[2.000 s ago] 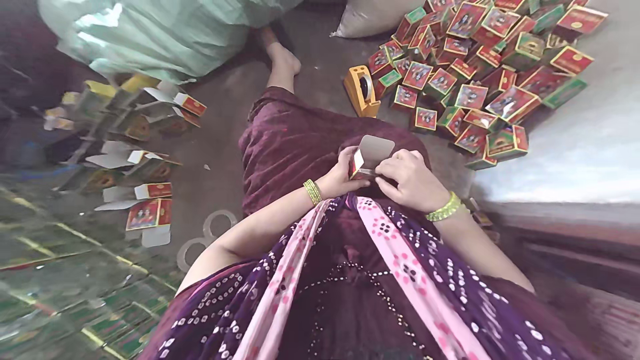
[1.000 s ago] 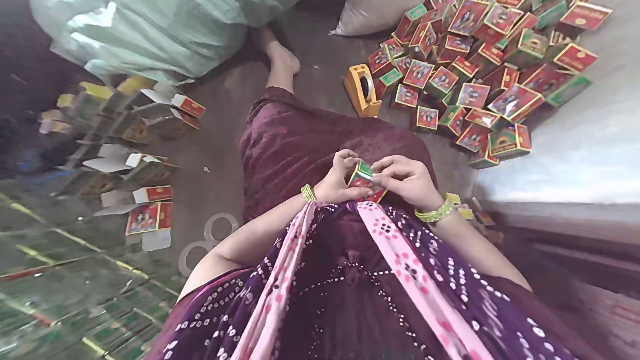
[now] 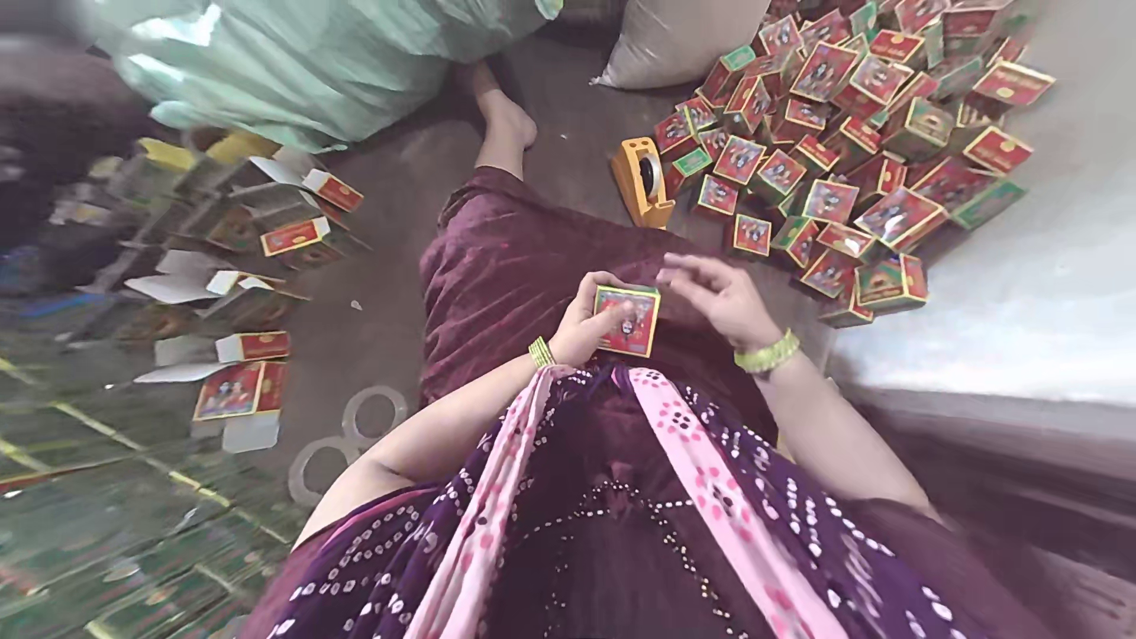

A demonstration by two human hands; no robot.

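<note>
My left hand (image 3: 590,324) grips a small red carton (image 3: 632,330) with yellow edges and a green side, its thumb across the printed face, above my lap. To the right of the carton, my right hand (image 3: 719,293) is raised with its fingers apart and nothing in them. An orange tape dispenser (image 3: 641,185) with a roll on it stands on the floor beyond my knee. Beside it lies a large heap of closed red and green cartons (image 3: 831,202).
Open-flapped cartons (image 3: 238,390) lie in a pile on the left. Behind them bulges a pale green plastic sack (image 3: 293,62). A whitish sack (image 3: 679,40) stands at the top. Two pale rings (image 3: 374,415) lie on the floor near my left arm.
The carton's grey flap stood raised between my hands two seconds ago; now the carton looks closed. My right hand has come off it and moved to the right.
</note>
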